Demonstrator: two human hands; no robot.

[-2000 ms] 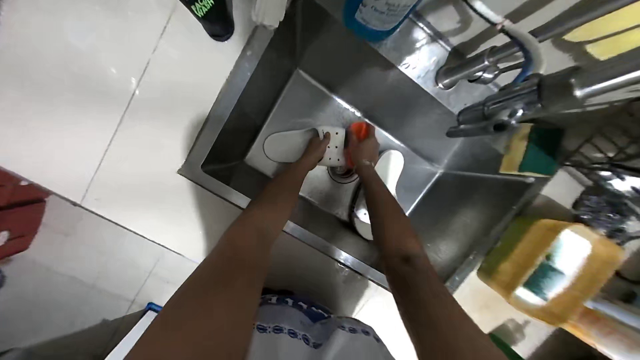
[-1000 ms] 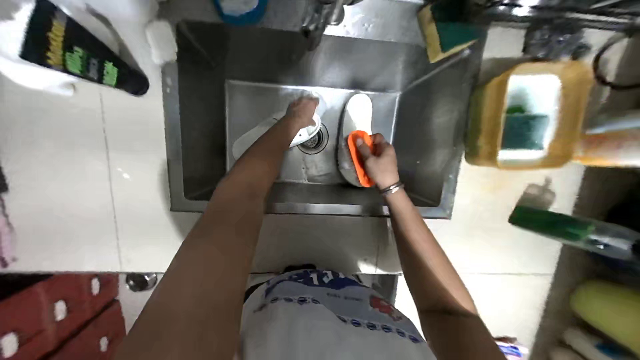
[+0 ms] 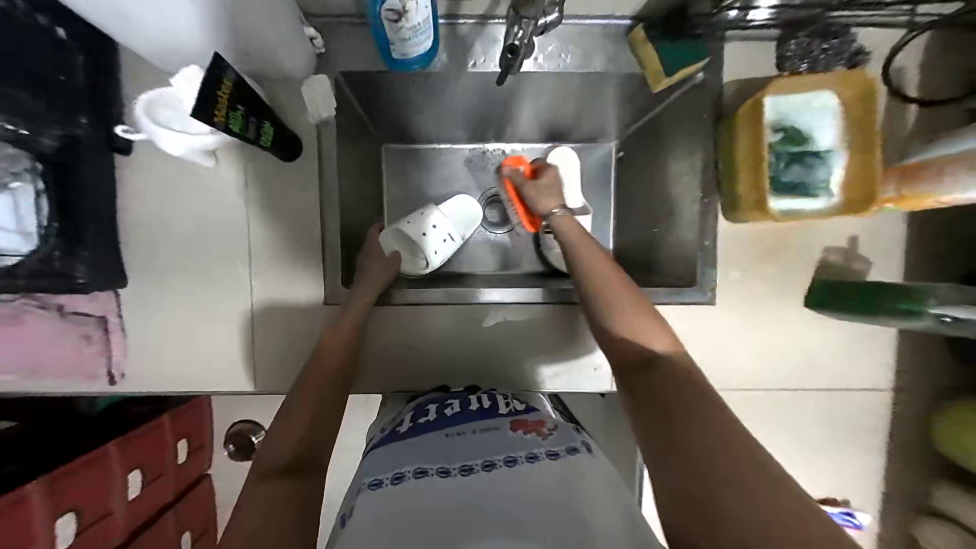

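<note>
My left hand (image 3: 376,263) grips the rear part of a white slide sandal (image 3: 436,235) with small dark marks, which lies tilted in the left half of a stainless steel sink (image 3: 518,296). An orange scrub brush (image 3: 516,200) is in my right hand (image 3: 540,187), its bristles facing down, just right of the drain (image 3: 496,211). Under and beside my right forearm lies a second white sandal (image 3: 566,171), partly hidden by the hand and wrist. The brush is close to this sandal; whether they touch cannot be told.
A faucet (image 3: 520,38) and a blue bottle (image 3: 405,34) stand behind the basin. A sponge (image 3: 665,57) sits at its back right corner. To the right are a yellow container (image 3: 804,145) and a green-ended object (image 3: 869,299). A black tube (image 3: 245,110) is on the left.
The brush was on the right sandal a second ago; it has moved left and away from me, toward the drain. My left hand has shifted left, and the left sandal is turned differently.
</note>
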